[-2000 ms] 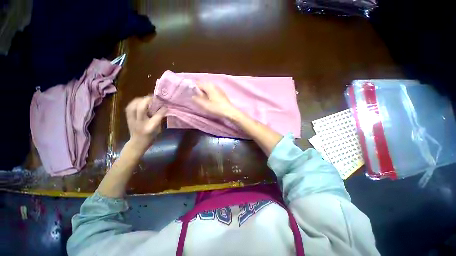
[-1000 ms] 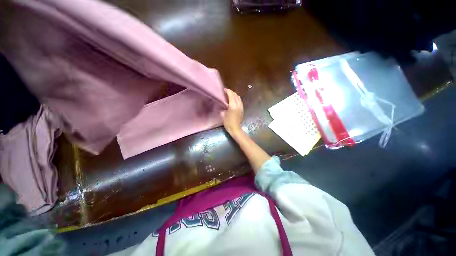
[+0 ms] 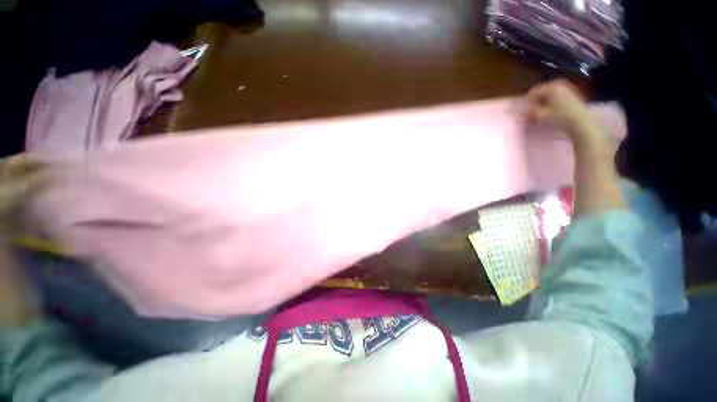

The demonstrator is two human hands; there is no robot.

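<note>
A pair of pale pink trousers (image 3: 314,188) is stretched lengthwise across the view, blurred by motion, above the table's near part. My left hand (image 3: 23,184) holds its wide end at the far left; the hand is blurred and partly cut off by the edge. My right hand (image 3: 554,106) grips the upper edge near the other end at the right, and a short piece of cloth extends beyond it.
A loose pink heap (image 3: 98,106) lies at the left. A shiny pile of packed trousers (image 3: 554,27) is at the far right. Sticker sheets (image 3: 507,251) and clear polybags (image 3: 668,251) lie at the right, the bags partly behind my arm. Dark garments (image 3: 102,27) are at the far left.
The trousers went from folded on the table to raised, swung to the left, and are now stretched out level. My right hand has moved right; my left hand is back in view.
</note>
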